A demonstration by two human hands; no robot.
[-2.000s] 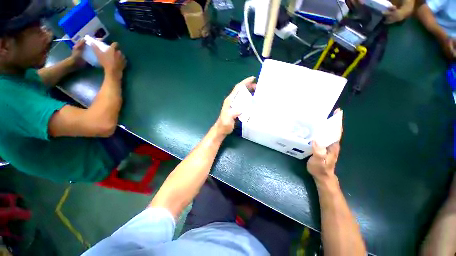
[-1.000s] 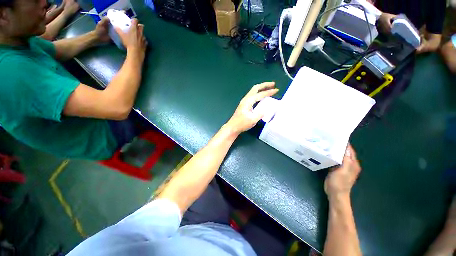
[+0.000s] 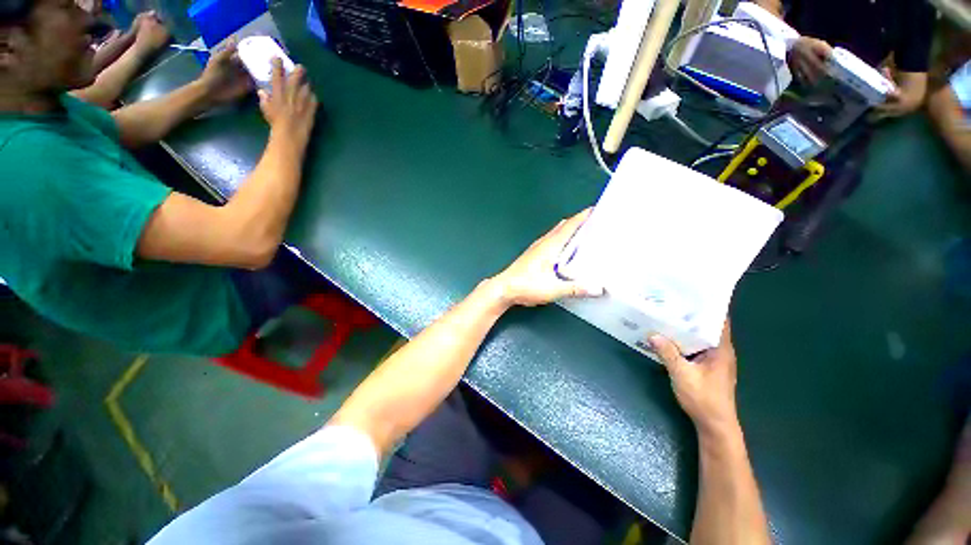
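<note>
A white retail box [image 3: 639, 321] with small dark print on its near side sits tilted in front of me on the dark green bench. Its white lid [image 3: 692, 218] stands up and away from me. No side flaps stand out. My left hand [image 3: 543, 266] holds the box's left side, with the thumb on the near top edge. My right hand [image 3: 701, 375] holds the right near corner, with the thumb on the front edge. The inside of the box is too bright to make out.
A person in a green shirt [image 3: 85, 224] at the left holds a white device [image 3: 264, 62]. A pole [image 3: 642, 77], cables and a yellow-and-black meter [image 3: 783, 149] are behind the box. A black-and-orange carton [image 3: 389, 37] is at the back. Another person's hand [image 3: 815, 55] shows at upper right.
The side flaps that stood out earlier no longer show. My left hand has moved from the left flap onto the box side. My right thumb has come onto the front edge.
</note>
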